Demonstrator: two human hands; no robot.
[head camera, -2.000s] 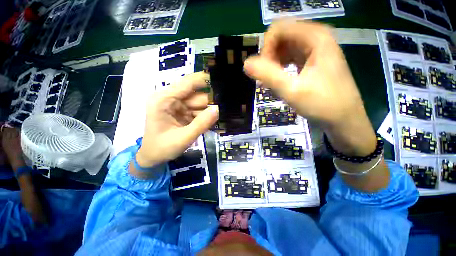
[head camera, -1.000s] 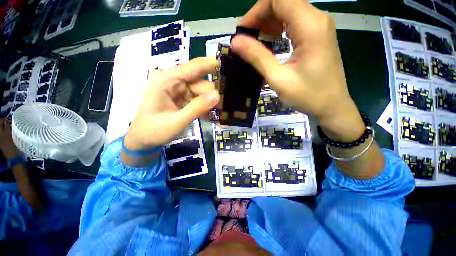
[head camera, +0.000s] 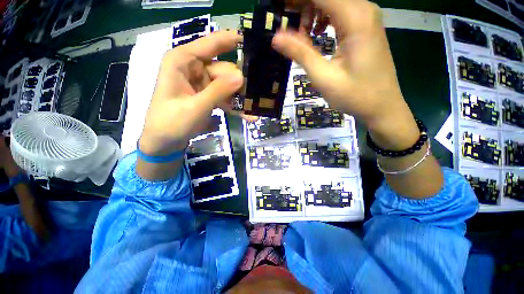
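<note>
A black circuit board with gold patches (head camera: 265, 66) is held upright over the work tray, near the top of the view. My left hand (head camera: 192, 95) pinches its left edge between thumb and fingers. My right hand (head camera: 350, 66) has its thumb and fingers at the board's upper right; the fingertips are blurred and partly hidden. Whether black film lies on the board cannot be told apart. The white board tray (head camera: 306, 213) below holds several boards in two columns. A liner sheet with black shapes (head camera: 210, 166) lies left of the tray, partly under my left arm.
Another board tray (head camera: 454, 115) stands at the right. White backing sheets (head camera: 135, 86), a phone (head camera: 114, 92) and a white fan (head camera: 54, 143) are at left. Another worker's arm (head camera: 26, 198) shows at far left. More sheets (head camera: 34, 86) lie behind the fan.
Both hands and the board have moved up in the view. The right thumb has shifted from the board's top to its upper right side, and the board's tilt has changed.
</note>
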